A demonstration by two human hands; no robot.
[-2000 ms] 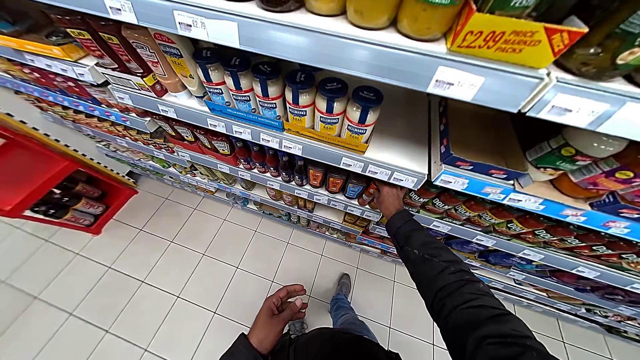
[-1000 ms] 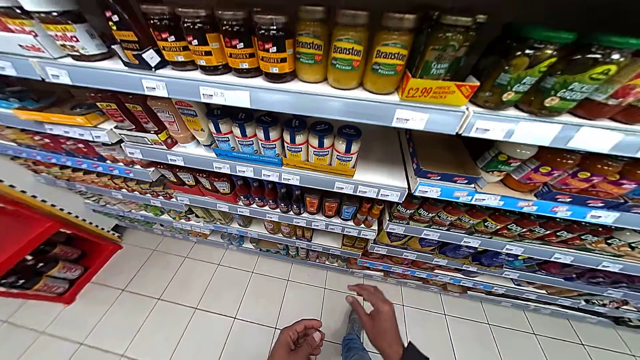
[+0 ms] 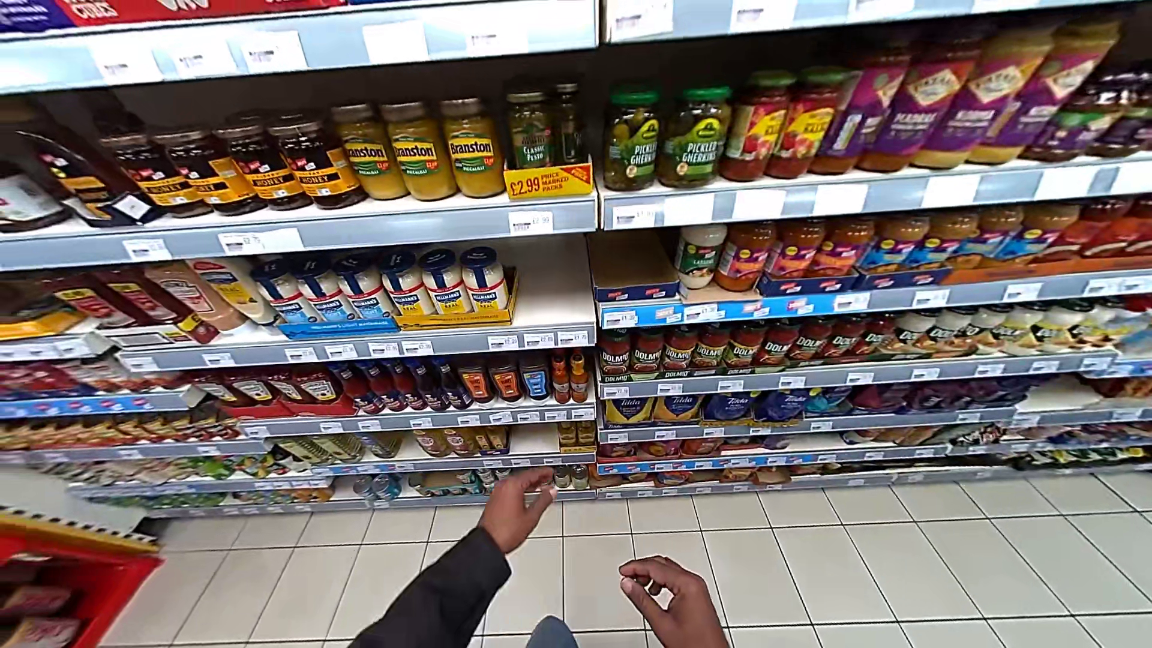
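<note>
My left hand (image 3: 517, 511) reaches forward at lower centre in a dark sleeve, its fingers apart and nothing in them; it appears in front of the lowest shelves. To its right and nearer me, my right hand (image 3: 670, 598) is over the floor, fingers curled and parted, holding nothing. Beyond the hands, small hot sauce bottles (image 3: 561, 378) stand at the right end of a middle shelf, beside orange and blue labelled sauce bottles (image 3: 506, 380). White mayonnaise jars (image 3: 441, 283) with blue lids are one shelf higher. Piccalilli jars (image 3: 418, 151) and honey jars (image 3: 315, 164) stand above those.
Shelves with price-label edges (image 3: 486, 340) cross the view. Pickled gherkin jars (image 3: 695, 137), curry sauce jars (image 3: 945, 99) and pasta sauce jars (image 3: 679, 351) fill the right bay. A red display stand (image 3: 108, 585) is at lower left. Pale floor tiles (image 3: 810, 576) run along the shelf base.
Two seconds ago my right hand was at the small sauce bottles on the middle shelf; it has drawn back to the lower front. My left hand has moved forward. The view has tilted up.
</note>
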